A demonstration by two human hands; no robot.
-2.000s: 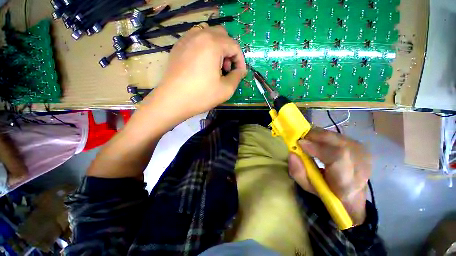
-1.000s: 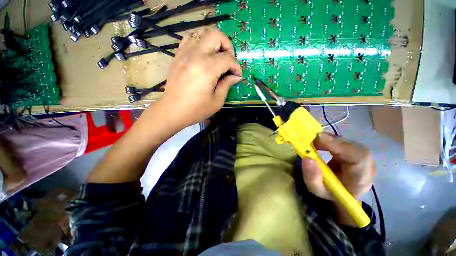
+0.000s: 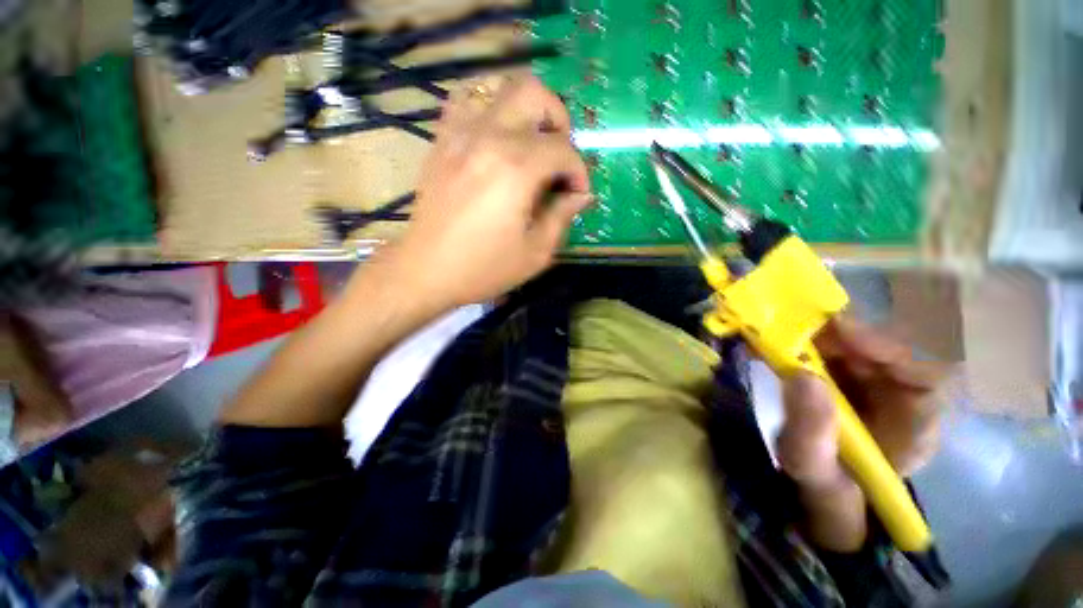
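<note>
My right hand (image 3: 861,416) holds the yellow soldering gun (image 3: 790,303) by its handle. The gun's dark tip and thinner pale feed tube point up-left over the green PCB panel (image 3: 760,89), right of my left hand. My left hand (image 3: 499,196) is at the panel's left edge with its fingertips pinched. A black cable lead (image 3: 386,214) runs under this hand, its connector sticking out at the left. The fingers hide its inner end. The picture is blurred, so contact at the pads cannot be told.
Loose black cables (image 3: 249,30) lie on brown cardboard (image 3: 226,154) left of the panel. Another green board with dark cables (image 3: 113,154) is at far left, near a person's arm and pink clothing (image 3: 119,344). A white surface (image 3: 1045,143) is at right.
The soldering gun has moved right and away from my left fingertips, its tip now over the panel. My left hand has stayed near the panel's left edge. The view has blurred.
</note>
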